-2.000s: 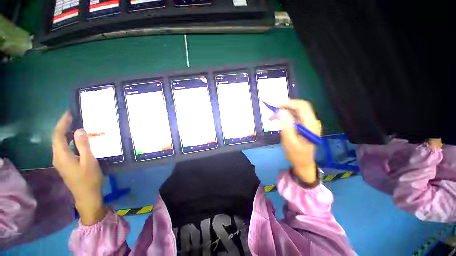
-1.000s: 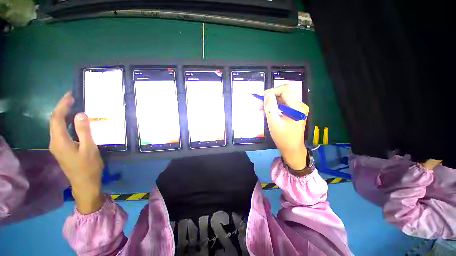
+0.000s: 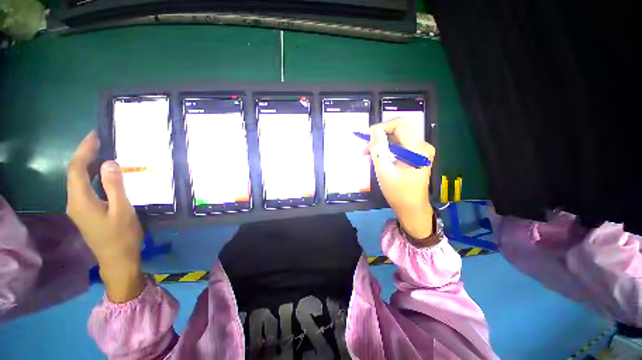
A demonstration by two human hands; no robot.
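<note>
A long black phone tray lies on the green bench top, with several lit phones side by side in it. The far-left phone has a white screen with a small orange line. My left hand is at the tray's left end, thumb over its edge, fingers apart, holding nothing. My right hand holds a blue pen; its tip is over the fourth phone. This hand covers much of the right-end phone.
A dark tray or rail runs along the bench's back. A black curtain hangs at the right. Yellow clips stand at the front edge. Pink sleeves of other people show at left and right.
The view has shifted, so the back trays show less. My right hand with the pen has moved left from the right-end phone to the fourth. My left hand stays at the tray's left end.
</note>
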